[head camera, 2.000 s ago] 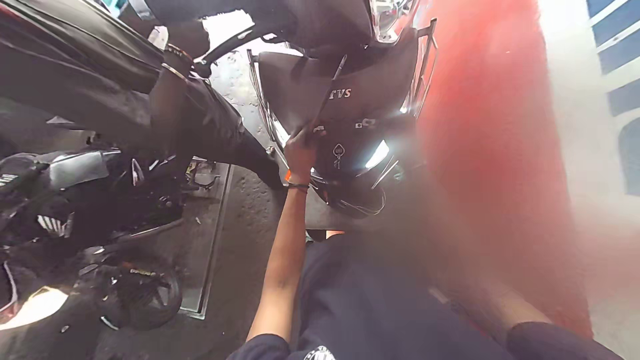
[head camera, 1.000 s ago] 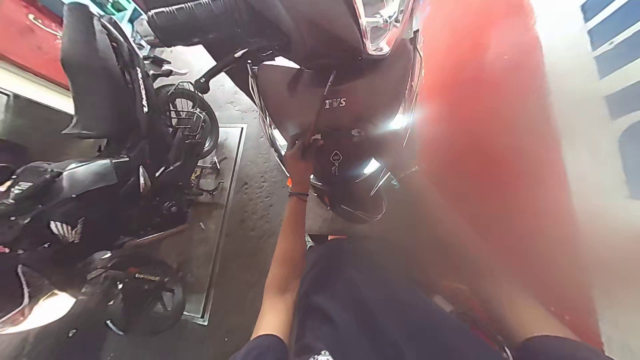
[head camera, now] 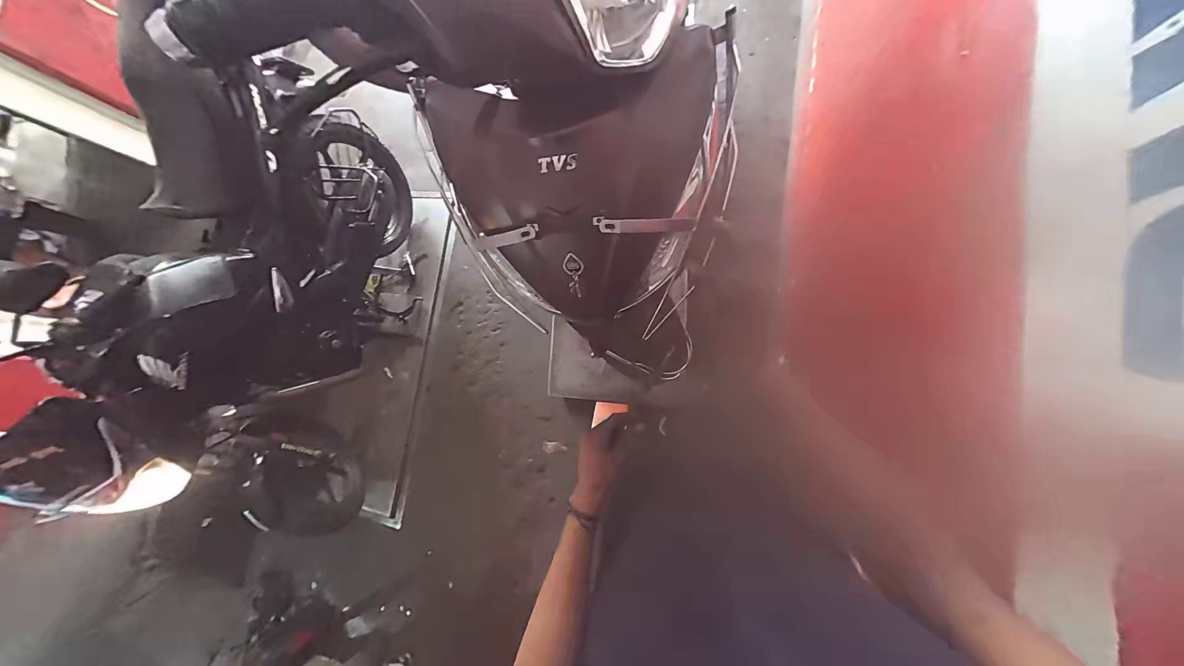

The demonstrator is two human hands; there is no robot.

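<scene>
The dark front apron of a TVS scooter (head camera: 592,120) stands in front of me, its headlight (head camera: 624,28) at the top. Two slotted metal brackets (head camera: 646,225) lie across the apron, and metal guard rods (head camera: 721,139) run along its sides. My left hand (head camera: 601,453) is low, below the scooter's nose, beside an orange thing (head camera: 608,412); what it grips is too dark to tell. My right forearm (head camera: 934,564) reaches in from the lower right, but a blur hides the right hand.
A black Honda motorcycle (head camera: 194,324) stands at the left, with another wheel (head camera: 361,176) behind it. A person's dark-clothed leg (head camera: 176,120) is at the upper left. A metal floor frame (head camera: 416,416) lies between. Red and pale bands (head camera: 906,231) run down the right.
My left hand has moved down from the scooter's apron to below its nose. The brackets on the apron now show plainly. The person at the left has shifted away from the scooter.
</scene>
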